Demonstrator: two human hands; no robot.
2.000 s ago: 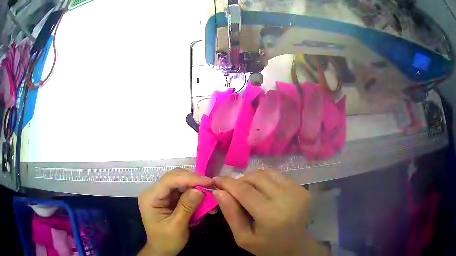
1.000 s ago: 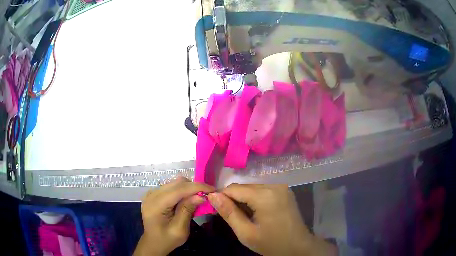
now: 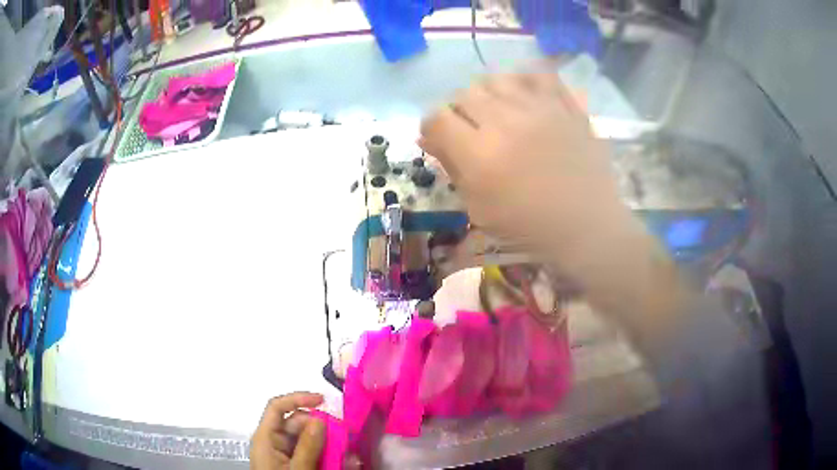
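My left hand (image 3: 292, 431) is at the front edge of the table, fingers closed on a small pink piece (image 3: 329, 439), partly cut off by the frame. My right hand (image 3: 514, 151) is raised over the sewing machine, blurred; whether its fingers hold anything cannot be told. Several small sewn pink pieces (image 3: 459, 367) lie in an overlapping row in front of the machine, beside the needle area. The sewing machine (image 3: 404, 197) stands behind them, partly hidden by my right hand and forearm.
A pale green basket (image 3: 225, 115) with pink pieces stands at the table's far left. Yellow-handled scissors (image 3: 496, 286) lie under the machine arm. An orange-red cord (image 3: 98, 240) hangs at the left edge. A printed ruler (image 3: 165, 442) runs along the front. Blue cloth (image 3: 396, 26) shows at the back.
My right hand has left the small pink piece and risen over the machine. My left hand still holds a pink piece. The view has tilted up, showing the green basket and far table.
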